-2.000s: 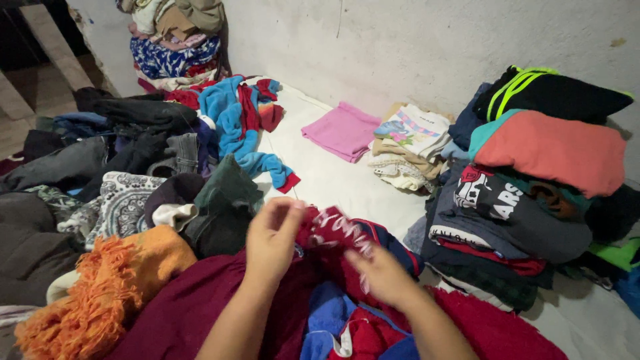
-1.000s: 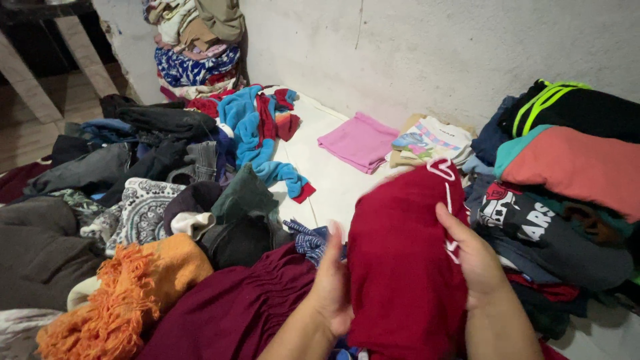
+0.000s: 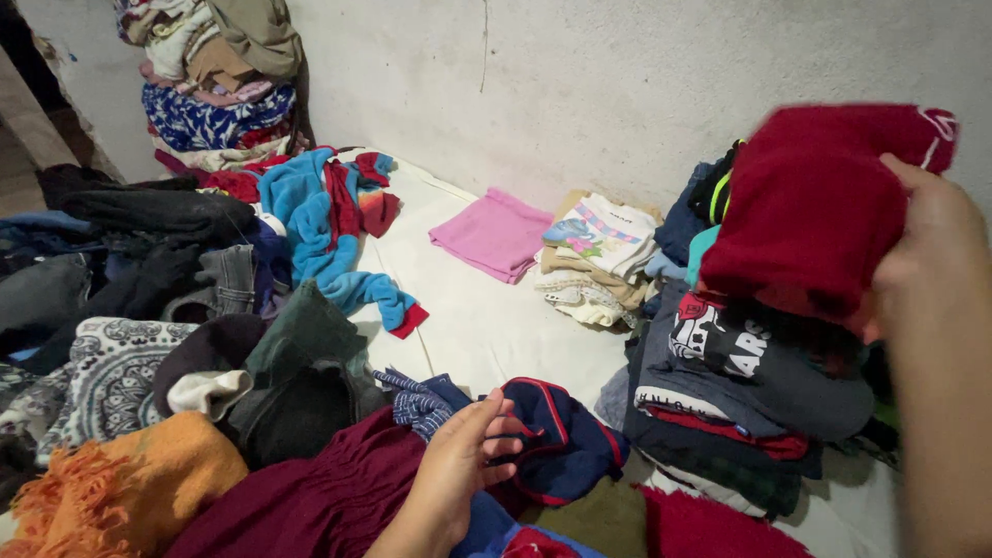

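Note:
My right hand (image 3: 922,225) grips the right side of a folded dark red garment (image 3: 806,201) with a white print at its upper corner. The garment is in the air over the folded clothes stack at the right, hiding much of the coral folded cloth there. Below it shows a grey folded shirt (image 3: 806,395) with a printed design. My left hand (image 3: 473,449) holds nothing, its fingers spread, above a maroon gathered garment (image 3: 325,488) and beside a navy garment with red trim (image 3: 566,442). A folded pink cloth (image 3: 496,232) lies flat on the white sheet.
A small folded pile (image 3: 597,248) sits beside the pink cloth. Loose dark clothes (image 3: 155,217) and an orange fringed cloth (image 3: 163,480) are heaped at the left. A blue fleece garment (image 3: 302,201) lies behind them, near a tall clothes pile (image 3: 217,116) against the wall.
The dark red garment, between both hands a second ago, has moved right and up in my right hand. My left hand has let go of it. The navy garment has come into view.

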